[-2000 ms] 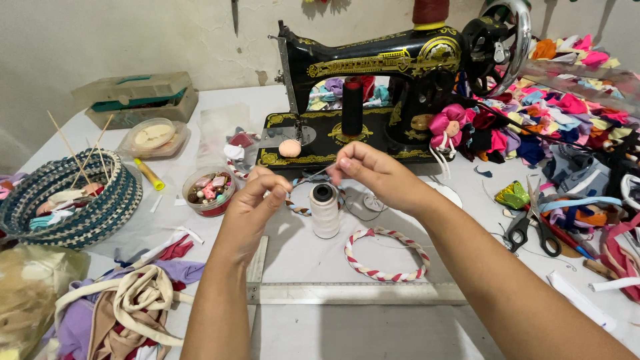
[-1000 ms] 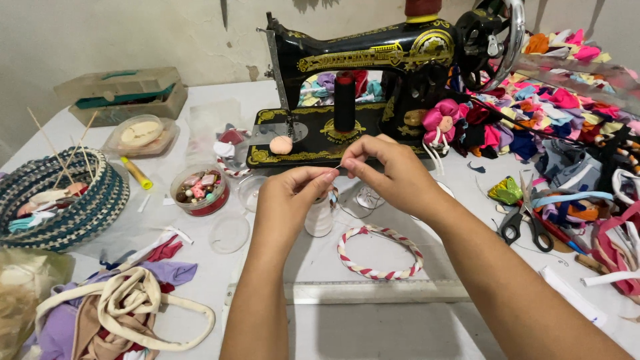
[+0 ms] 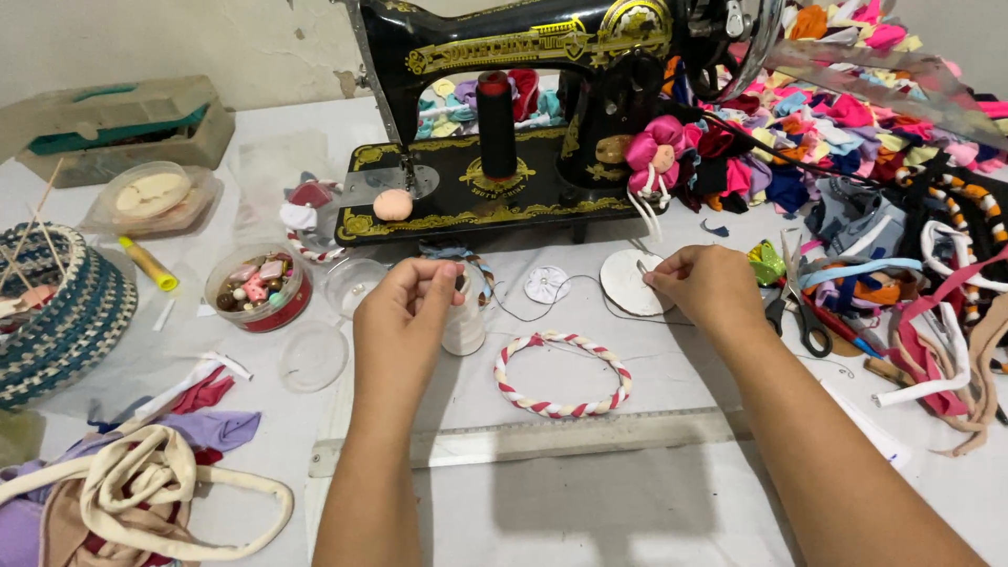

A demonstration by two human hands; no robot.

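My left hand [image 3: 413, 303] is raised beside a spool of white thread [image 3: 464, 327], thumb and forefinger pinched; what is between them is too fine to tell. My right hand [image 3: 693, 283] pinches a small thin item, perhaps a needle, over the edge of a white round disc [image 3: 626, 285]. Between the hands lie a white fabric flower [image 3: 546, 284] with a dark thread and, nearer me, a braided red and white fabric ring [image 3: 564, 409]. A black sewing machine [image 3: 504, 47] stands behind, with a peach ball [image 3: 393, 205] and a black thread spool [image 3: 496, 130] on its base.
A bead tub [image 3: 264, 315], a woven basket [image 3: 94, 315] and a plastic case [image 3: 181, 130] are at left. Fabric strips [image 3: 142, 492] lie front left. Scissors [image 3: 811, 327] and piled scraps [image 3: 850, 102] are at right. A metal ruler [image 3: 583, 441] crosses the front.
My hands, close together over the white spool before, are now well apart. The right hand has moved right to the white disc.
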